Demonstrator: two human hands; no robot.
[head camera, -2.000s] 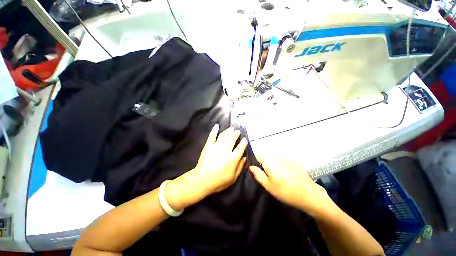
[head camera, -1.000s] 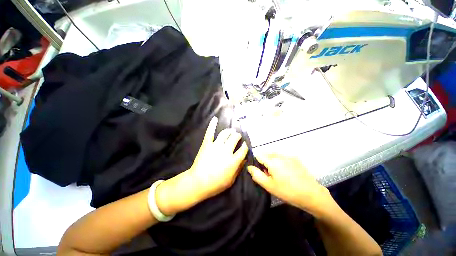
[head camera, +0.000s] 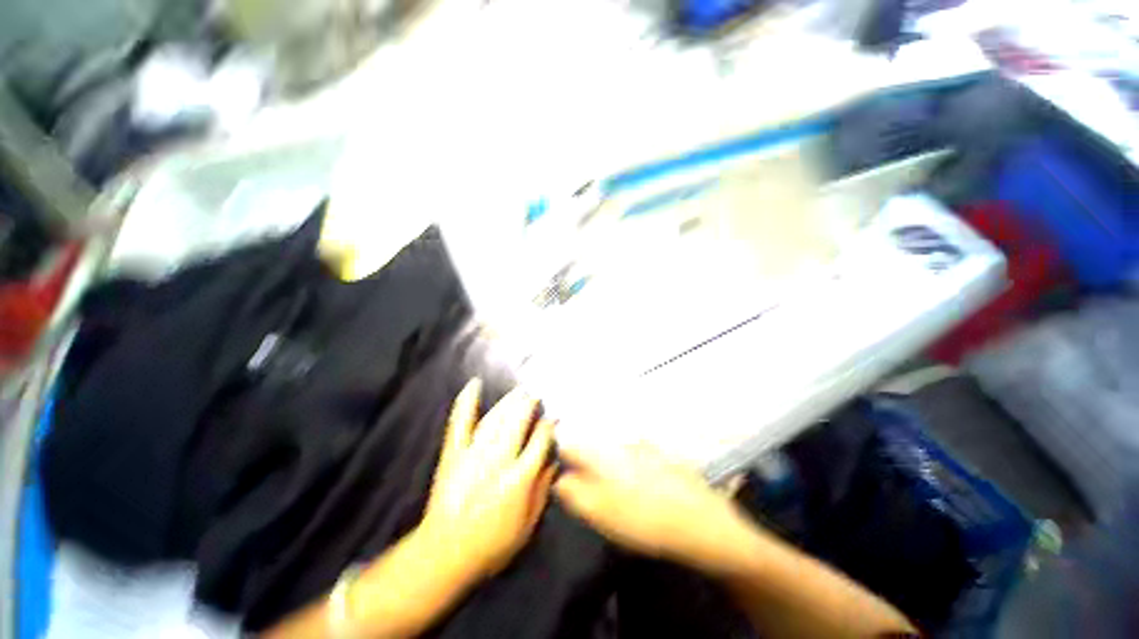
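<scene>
The picture is blurred. A large black garment (head camera: 287, 424) lies in folds over the left of the table and down towards me, with a small pale-marked label (head camera: 266, 353) on it. My left hand (head camera: 493, 468) lies flat on the cloth with its fingers spread, just on my side of the bright needle area. My right hand (head camera: 631, 493) is close beside it, its fingers closed on the cloth edge. The white and blue sewing machine (head camera: 737, 187) stands ahead and to the right. The needle and presser foot are lost in glare.
The white sewing table (head camera: 799, 362) runs off to the right. A blue crate (head camera: 956, 481) with dark cloth stands below its edge, beside grey material (head camera: 1062, 399). Red cloth (head camera: 1018, 281) lies beyond the table's right end. A pale yellow shape (head camera: 362, 243) shows behind the garment.
The camera view has tilted and blurred, so the machine now sits further left and its lettering cannot be read. Both hands remain on the cloth near the needle area.
</scene>
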